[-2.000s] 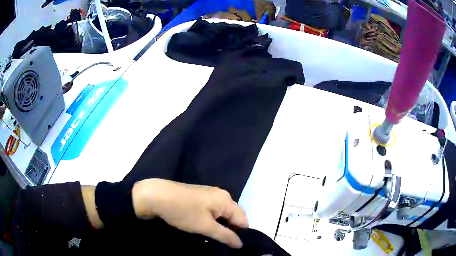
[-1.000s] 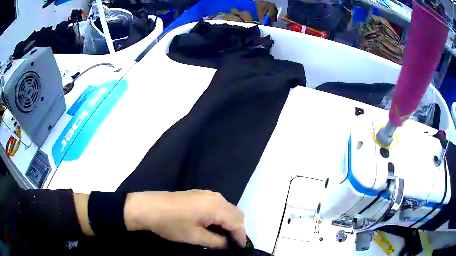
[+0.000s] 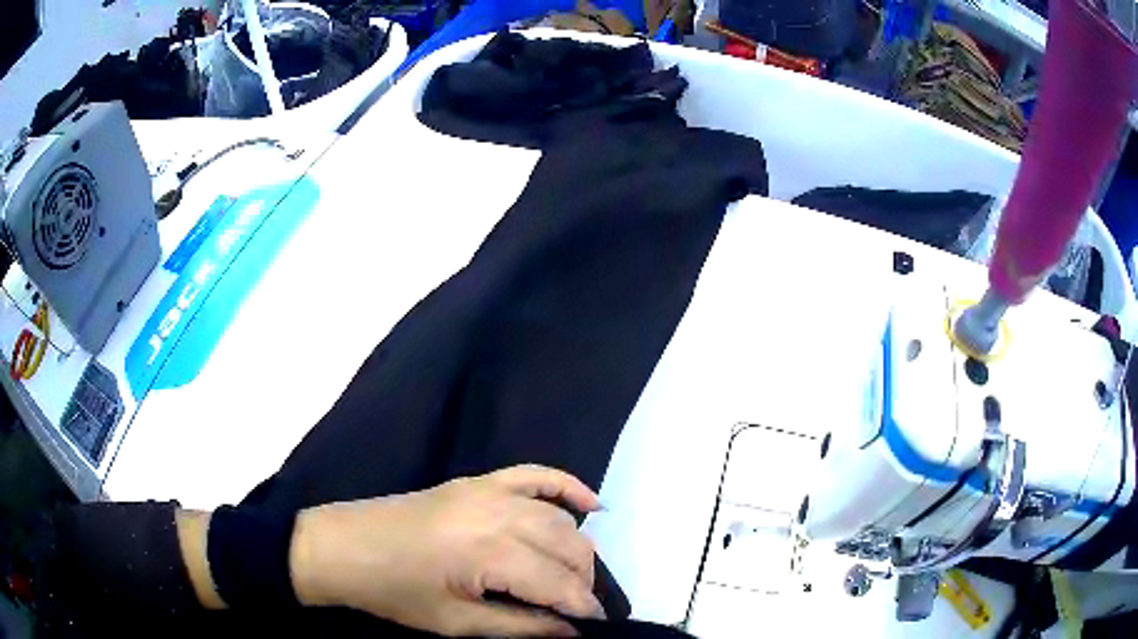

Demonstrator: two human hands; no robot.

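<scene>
A long black garment piece point(image 3: 537, 312) lies on the white table, left of the white sewing machine point(image 3: 948, 437). My left hand point(image 3: 462, 556) is at the bottom of the view, on the garment's near end, with fingers curled onto a fold of black cloth. The fingertips point toward the machine, left of the outlined bed cover point(image 3: 749, 537). The presser foot area point(image 3: 861, 574) shows no cloth under it. My right hand is not in view.
A blue sticker point(image 3: 206, 293) and a grey box with a round vent point(image 3: 87, 225) are at the left. A magenta tube point(image 3: 1067, 150) rises above the machine. Yellow snips point(image 3: 965, 599) lie right of the needle area. The raised white rim point(image 3: 849, 125) bounds the far side.
My left hand has shifted slightly left, and its fingers have changed from a raised pinch to a flatter hold on the cloth. The view has tilted a little.
</scene>
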